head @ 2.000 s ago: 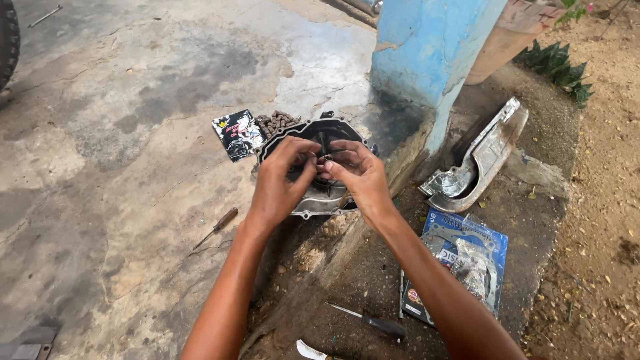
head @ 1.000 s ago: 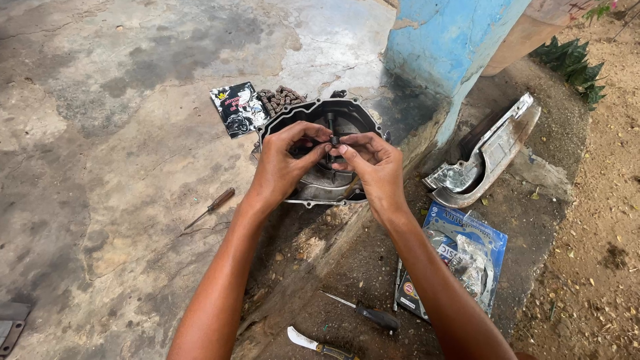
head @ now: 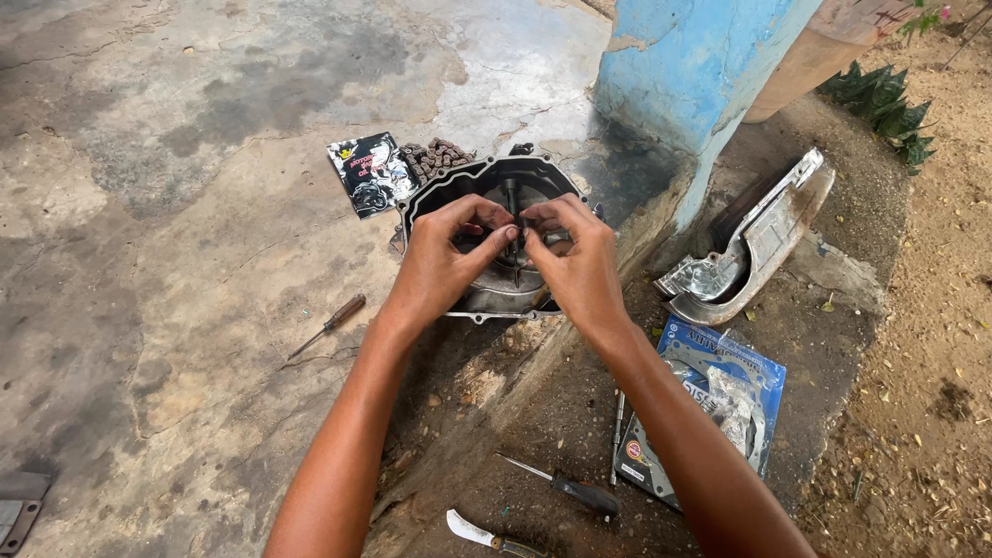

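Observation:
Over a metal engine side cover, which lies open side up on the concrete, my two hands meet at the fingertips. My left hand pinches a small dark part from the left, thumb against forefinger. From the right, my right hand grips the same part; the fingers hide most of it, so its kind is unclear. A dark shaft with a pointed lower end lies or stands behind the fingertips, within the cover. Whether the small part touches this shaft cannot be told.
Around the cover are a drive chain, a black-and-white printed packet, a screwdriver, another screwdriver, a curved-blade knife, a blue gasket package and a silvery metal cover. A blue pillar rises behind.
Both hands stay together over the engine cover while their fingers shift around the small part. The dark shaft shows more plainly between them now.

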